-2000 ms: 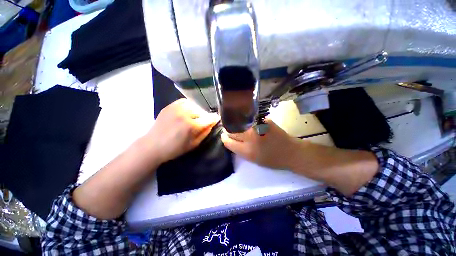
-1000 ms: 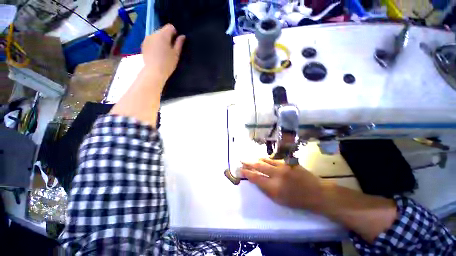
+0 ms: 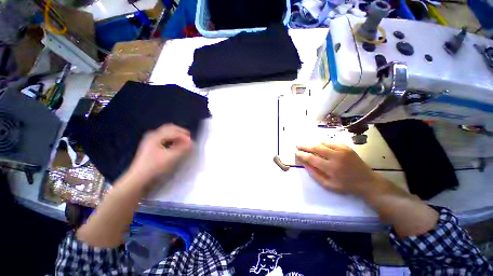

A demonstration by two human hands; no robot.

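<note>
The left pile of cut panels (image 3: 135, 116), black and angular, lies flat at the left. My left hand (image 3: 165, 151) is blurred over the pile's right lower part, its fingers curled; whether it holds cloth cannot be told. My right hand (image 3: 338, 167) rests on the machine bed just left of and below the needle area, palm down, with no cloth visible under it. The white sewing machine (image 3: 340, 64) stands at the right. The small black piece or stack (image 3: 419, 156) lies under the machine arm. The folded stack of black pieces (image 3: 246, 58) lies at the back.
A light blue plastic basket (image 3: 243, 32) with black cloth inside stands behind the table. A small brown curved tab (image 3: 280, 163) is on the table left of my right hand. Brown board and clear plastic (image 3: 75, 183) are at the left. The table's front edge (image 3: 259, 217) curves below.
My left hand has moved from the black cloth at the back down to the left pile. My right hand stays on the bed. The view has shifted, showing more of the basket and left pile.
</note>
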